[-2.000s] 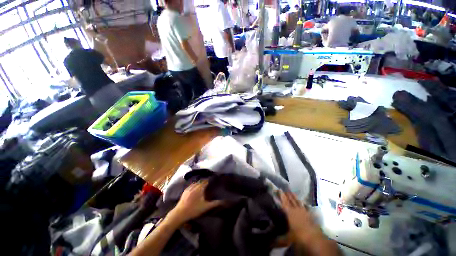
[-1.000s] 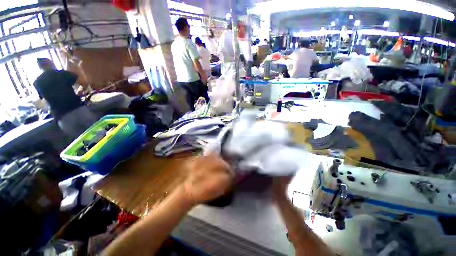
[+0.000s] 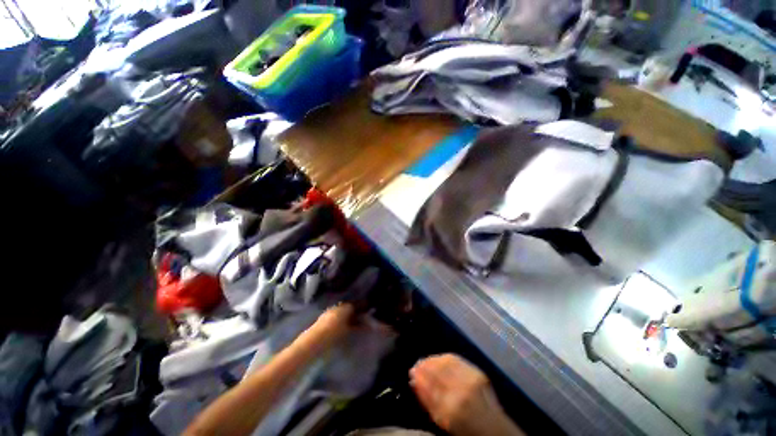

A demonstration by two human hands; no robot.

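A garment, dark brown-grey with pale grey-white parts, lies loosely on the white machine table, left of the needle area. Neither hand touches it. My left hand is low in front, over the heaped grey, white and dark cloth below the table edge. Its fingers merge with dark cloth and are blurred, so a grip cannot be made out. My right hand is near the bottom edge, blurred, with fingers curled and no cloth visible in it. The needle plate is bare.
The grey table edge with its printed scale runs beside my right hand. The machine head is at the right. A folded bundle and green-blue baskets stand behind, by the brown board. A red item lies in the pile.
The view has tilted down and left. The garment that both hands were moving above the table now lies on it, released. Both hands have come down in front of the table, the left over the pile.
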